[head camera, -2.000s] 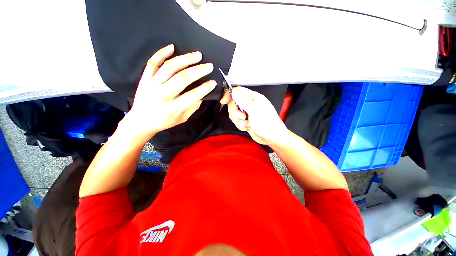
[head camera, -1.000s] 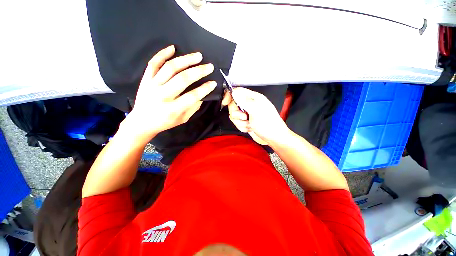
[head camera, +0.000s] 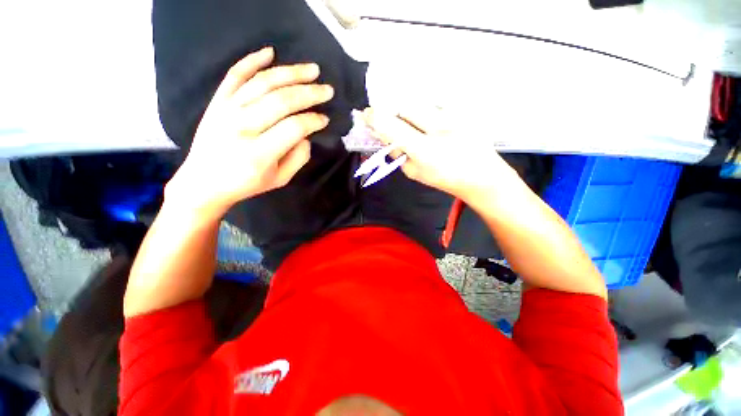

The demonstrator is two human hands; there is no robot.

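A large black cloth panel lies on the white table with its lower part at the front edge. My left hand rests on it with fingers spread, palm down. My right hand is at the table edge just right of the panel. It holds small silver thread snips, whose two blades stick out to the left and down over my lap. The right thumb and index fingertips are near the panel's right edge; whether they pinch the cloth is blurred.
The white table has a ruler-marked front edge and a thin dark curved line at the back. A blue crate stands below right. Dark cloth is heaped below left. A red strip shows beside my lap. A dark object lies at the table's back.
My right hand has moved up and right onto the table edge, and the snips have swung from pointing up at the cloth to pointing down-left. The panel's right edge has shifted left and looks creased.
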